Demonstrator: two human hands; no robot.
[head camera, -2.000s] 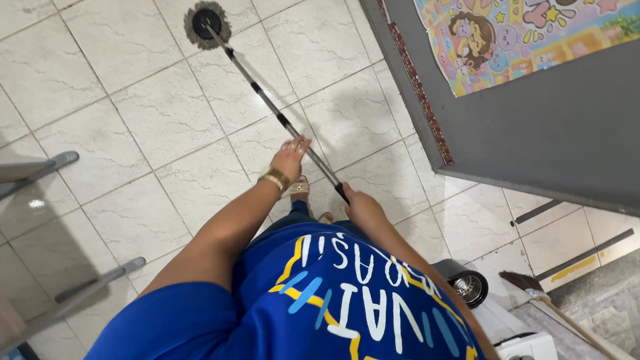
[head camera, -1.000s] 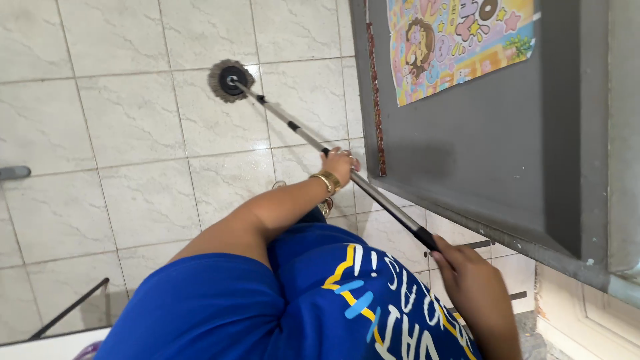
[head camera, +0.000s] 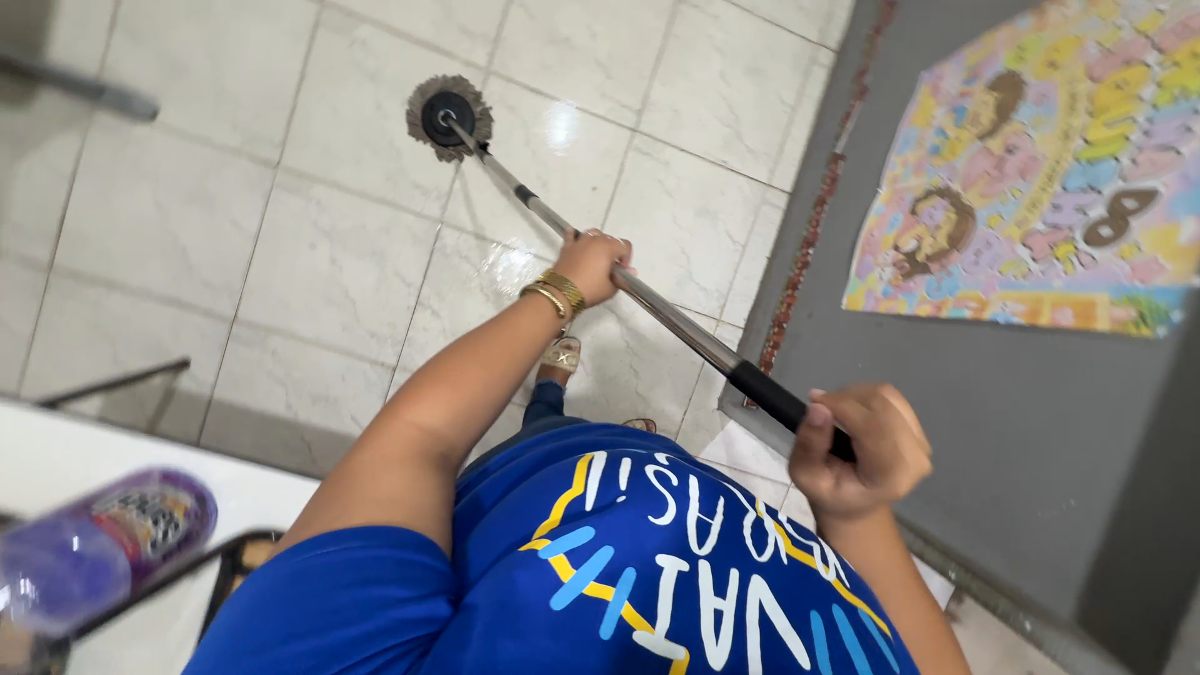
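A spin mop with a round grey string head (head camera: 450, 118) and a black hub rests on the tiled floor at the upper left of centre. Its metal handle (head camera: 680, 323) slants down to the right across the view. My left hand (head camera: 595, 267), with gold bracelets at the wrist, is closed around the middle of the handle. Near the handle's top end, my right hand (head camera: 858, 450) grips the black sleeve, thumb on top. My sandalled foot (head camera: 561, 356) shows below my left hand.
White floor tiles (head camera: 347, 225) shine near the mop. A grey panel (head camera: 984, 422) with a colourful poster (head camera: 1031, 178) stands at right. At lower left, a bottle of purple liquid (head camera: 112, 548) lies over a white surface (head camera: 272, 483). A grey bar end (head camera: 127, 101) juts in at upper left.
The view has shifted and turned, and the bottle has come into sight. Both hands have kept hold of the mop handle. My right hand has come up off the panel's lower edge in the view.
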